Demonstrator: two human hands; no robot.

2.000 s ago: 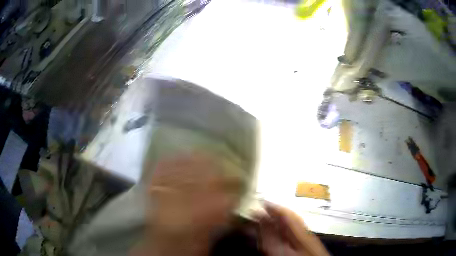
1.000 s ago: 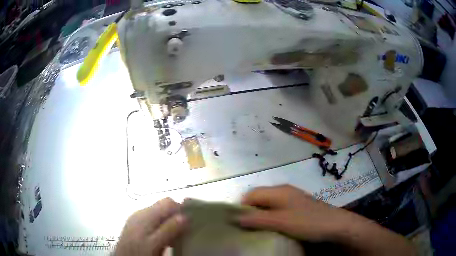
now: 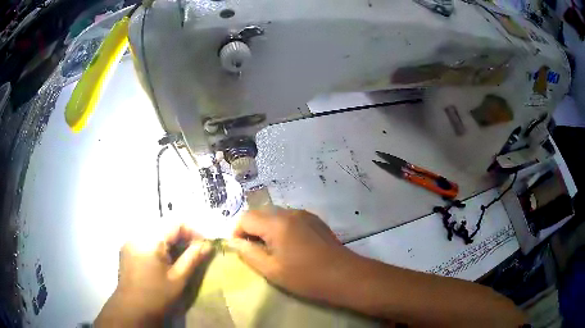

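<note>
A garment piece (image 3: 250,298) of khaki cloth, yellow under the lamp, lies at the front of the machine bed. My left hand (image 3: 154,262) pinches its far edge from the left. My right hand (image 3: 288,246) grips the same edge from the right, close to the left fingertips. The edge is just in front of the presser foot (image 3: 215,186), which is partly lost in glare. Whether the cloth reaches under the foot cannot be told. The tension dial (image 3: 243,165) is just right of the needle area.
The white machine head (image 3: 321,51) spans the top. Thread snips (image 3: 420,176) with orange handles lie right of the needle, near a dark thread tangle (image 3: 458,221). A yellow curved piece (image 3: 96,77) hangs left of the head. An open box (image 3: 545,198) is at the right edge.
Both hands have moved forward with the cloth, from the front edge of the bed to near the foot. The view has moved closer to the machine head.
</note>
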